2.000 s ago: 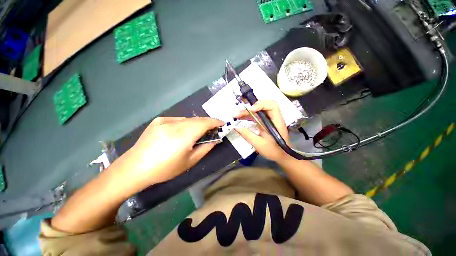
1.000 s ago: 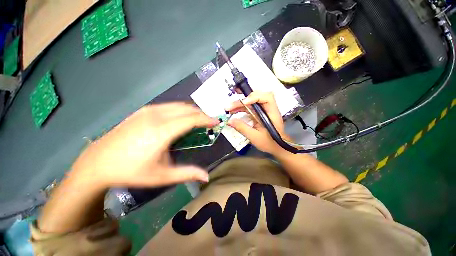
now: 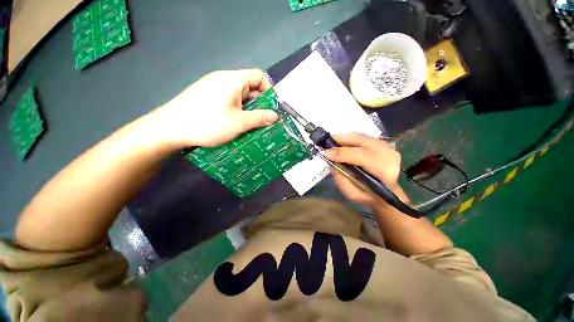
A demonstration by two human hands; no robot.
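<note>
My left hand (image 3: 217, 110) grips the upper edge of a green printed circuit board panel (image 3: 252, 157), thumb on its face and fingers behind the edge. The panel's near-left part lies over the black mat and its right part over a white backing board (image 3: 324, 94). My right hand (image 3: 362, 163) holds a black soldering iron (image 3: 321, 136) like a pen. The iron's metal tip points up and left at the panel's upper right corner, close to my left thumb; whether it touches cannot be told. A thin guide tube runs alongside the iron.
A white cup of silver bits (image 3: 387, 70) stands right of the backing board, beside a yellow block (image 3: 445, 66). Other green boards (image 3: 102, 33) lie on the grey-green belt (image 3: 170, 44). A red-black tangle (image 3: 434, 171) is at the bench edge. The iron's cable trails right.
The panel now lies flat with its green face up, held by my left hand at its upper edge. My right hand has turned the iron from resting across it to a pen-like hold, tip at the panel.
</note>
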